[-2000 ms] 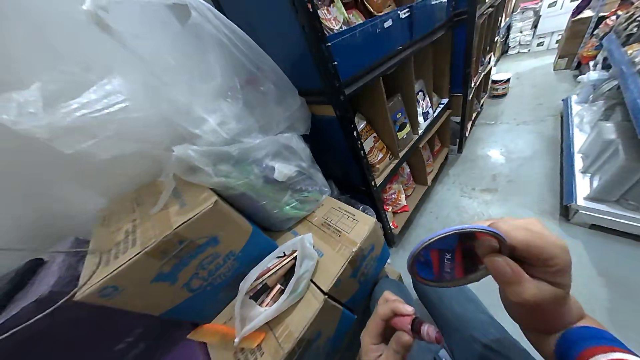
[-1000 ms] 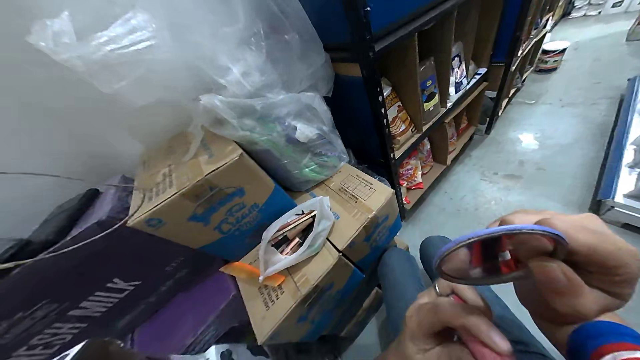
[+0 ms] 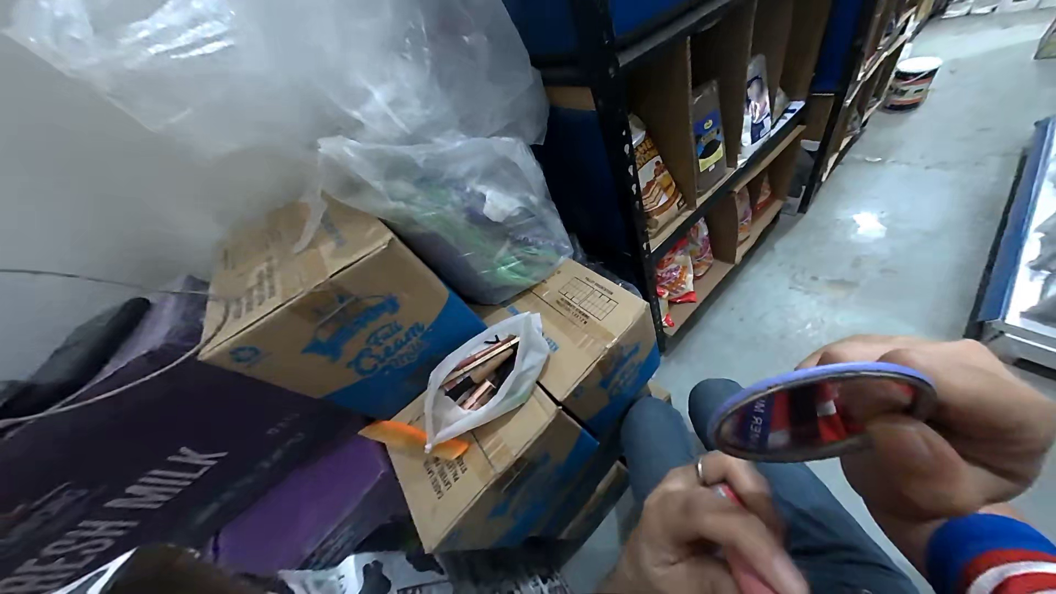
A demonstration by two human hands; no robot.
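My right hand (image 3: 949,421) grips a small oval mirror (image 3: 825,410) with a purplish rim by its right side. Red and dark reflections show in its glass. Just below and left of the mirror, my left hand (image 3: 709,520), with a ring on one finger, is closed around a slim pink tube (image 3: 747,569), mostly hidden by the fingers. A white plastic bag (image 3: 528,363) lies open on a cardboard carton, with several pink and dark cosmetic items (image 3: 483,375) inside. Beside it lies an orange strip (image 3: 404,433).
Cardboard cartons (image 3: 511,470) stand stacked left of my knees, with a purple carton (image 3: 305,503) beyond. A clear plastic bag (image 3: 462,206) rests on the cartons. A black metal shelf (image 3: 631,190) holds packaged goods. A tub (image 3: 912,82) stands on the floor, and a display unit (image 3: 1011,247) is at right.
The mirror has tilted flatter and is held closer above my left hand. The pink tube, with its dark red end showing two seconds ago, is now largely covered by my left fingers. The view has shifted.
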